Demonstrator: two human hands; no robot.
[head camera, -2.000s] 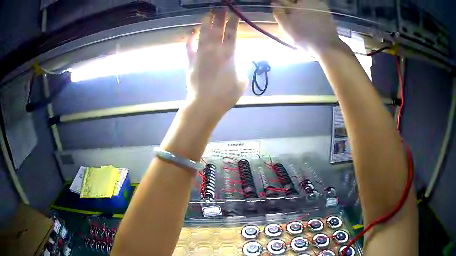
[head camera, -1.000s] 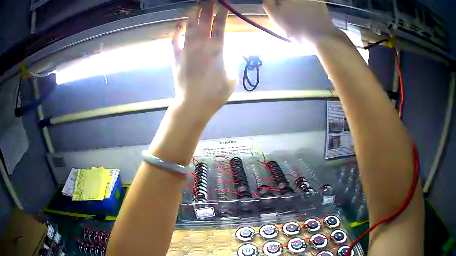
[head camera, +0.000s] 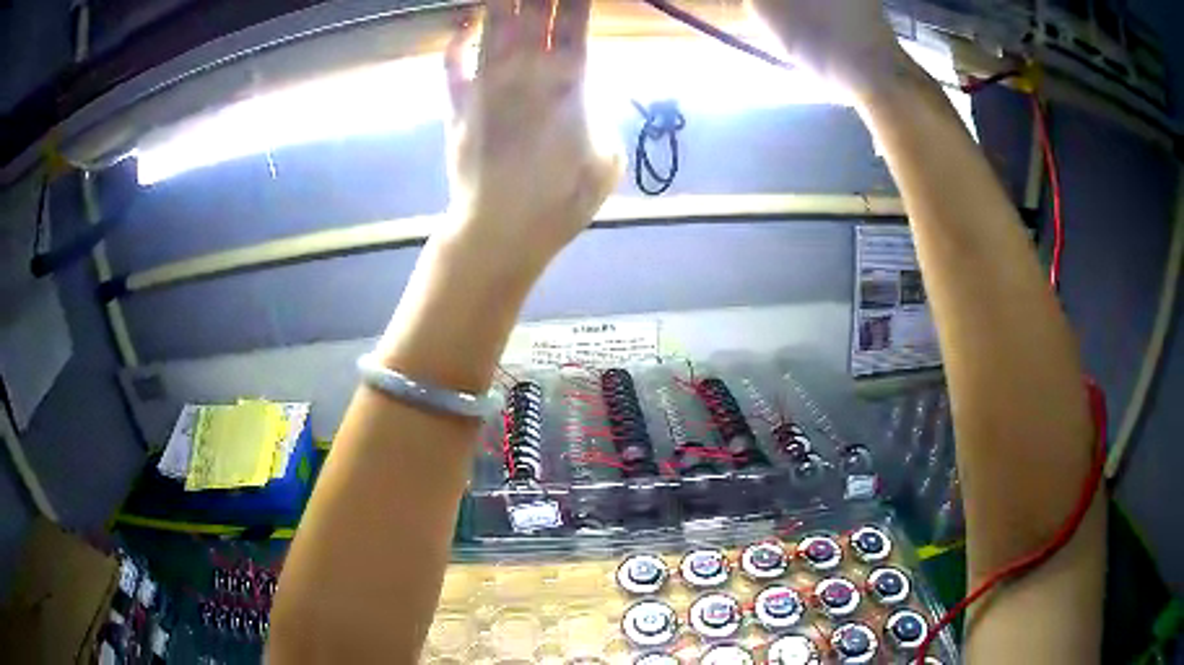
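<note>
My left hand (head camera: 530, 143) is raised in front of the bright tube light (head camera: 312, 137), its fingertips cut off by the top edge; whether it touches or holds anything cannot be told. My right hand (head camera: 825, 39) is raised at the top edge beside a dark red cable (head camera: 714, 29), partly cut off and washed out by glare; its fingers are hidden. Below, the main blister tray (head camera: 500, 598) looks tan, with rows of round speaker drivers (head camera: 779, 604) lying on its right side and bare pockets at its left.
Rear blister trays (head camera: 584, 500) hold dark columns of discs. A red test lead cable (head camera: 1058, 533) hangs at right across my forearm. A blue bin (head camera: 279, 500) with papers stands back left. A cardboard sheet (head camera: 52, 591) and slotted tray (head camera: 234, 598) are at left. A shelf edge (head camera: 260, 65) runs overhead.
The view has tilted down slightly, so the bench things show higher and more of the main tray is visible. Both hands stay raised; the right hand shows a little farther right and higher.
</note>
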